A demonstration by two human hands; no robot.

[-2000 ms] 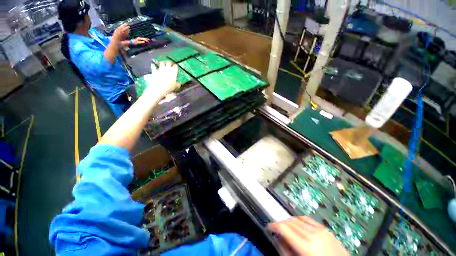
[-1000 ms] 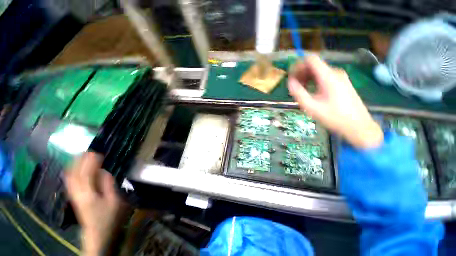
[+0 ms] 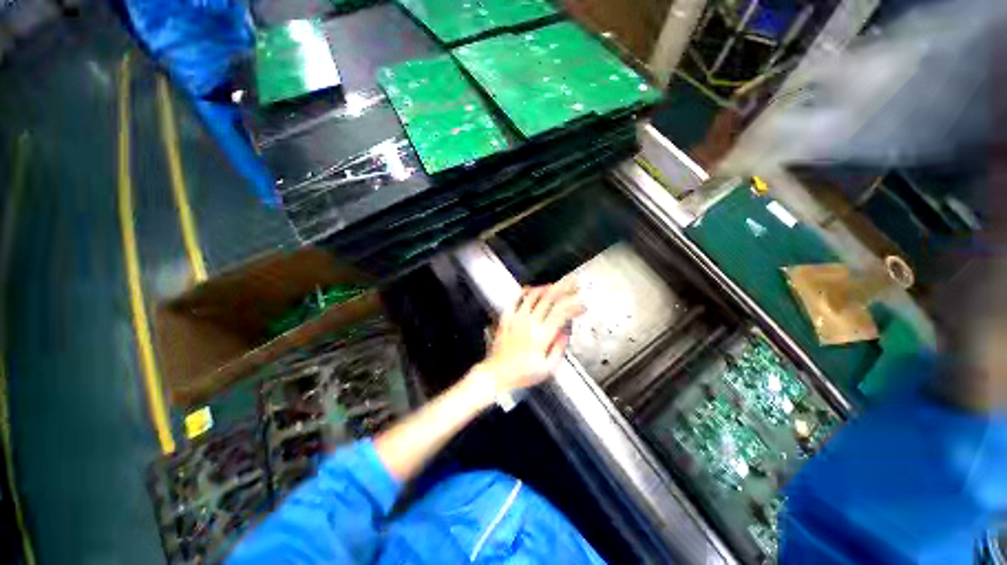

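Note:
My left hand (image 3: pixel 536 337) is open, fingers spread, over the conveyor's metal rail (image 3: pixel 602 425) beside a pale plate (image 3: pixel 624 309). A grey carrier (image 3: pixel 690 414) with green circuit boards (image 3: pixel 734 425) lies on the conveyor to the right. My right sleeve crosses the lower right. My right hand (image 3: pixel 983 348) is blurred and cut off at the right edge; its grip is unclear. A large whitish blur (image 3: pixel 883 99) is above it, possibly the squeeze bottle. The brown square piece (image 3: pixel 828 304) has no bottle standing on it.
Green panels (image 3: pixel 552 72) lie on stacked black trays (image 3: pixel 353 177) ahead. A cardboard box (image 3: pixel 226 331) with green strips and empty carriers (image 3: pixel 320 408) are low at left. A person's blue sleeve (image 3: pixel 204 44) is at upper left. A tape roll (image 3: pixel 900 270) is on the right.
The view has swung back left towards the trays. My left hand has moved from beside the tray stack to the rail. The bottle no longer stands on the brown piece. My right hand is now at the right edge.

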